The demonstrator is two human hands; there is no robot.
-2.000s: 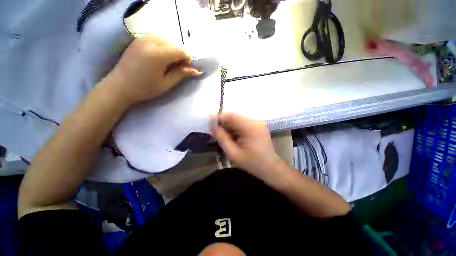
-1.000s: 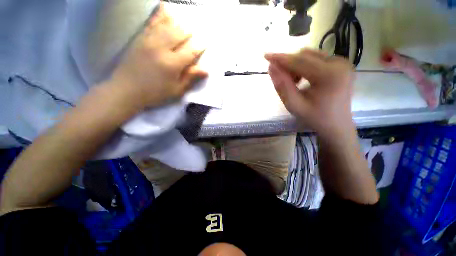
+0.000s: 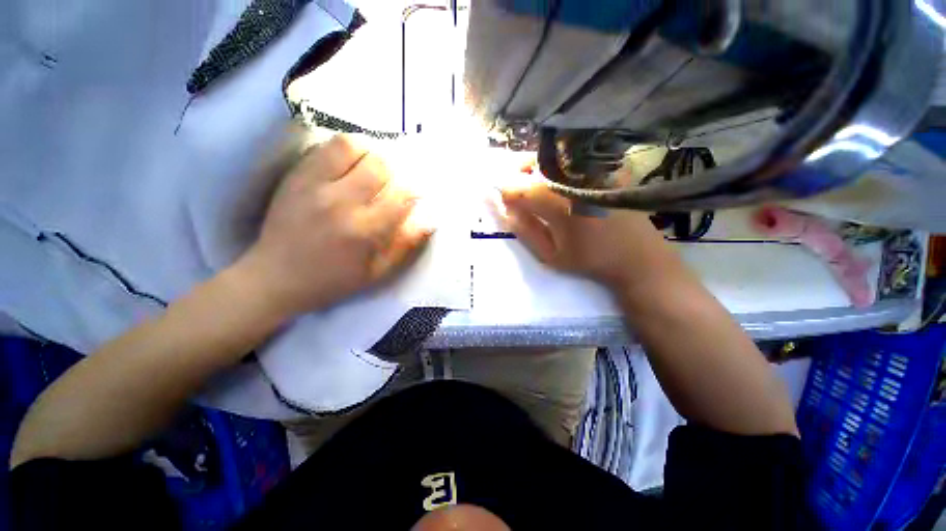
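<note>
A large pale grey-white garment panel [image 3: 114, 156] with dark flecked parts lies over the left of the table and hangs over its front edge. My left hand [image 3: 337, 223] lies on the panel, pressing it flat, fingers towards the needle area. My right hand [image 3: 581, 228] is at the panel's right edge under the machine head [image 3: 685, 93], its fingertips in strong lamp glare. I cannot tell whether they grip the cloth. The needle and presser foot are lost in the glare. Black-handled scissors [image 3: 700, 223] lie right of my right hand, partly hidden by the head.
A crumpled pink cloth strip [image 3: 825, 244] lies at the table's right. The table's ribbed front edge [image 3: 539, 335] runs across. Below stand blue crates at right [image 3: 861, 404] and left [image 3: 254, 451]. White and grey cut pieces [image 3: 612, 415] hang or lie below the table.
The machine head now covers the upper right of the view. The panel is spread flatter under my left hand. My right hand has moved left to the panel's edge.
</note>
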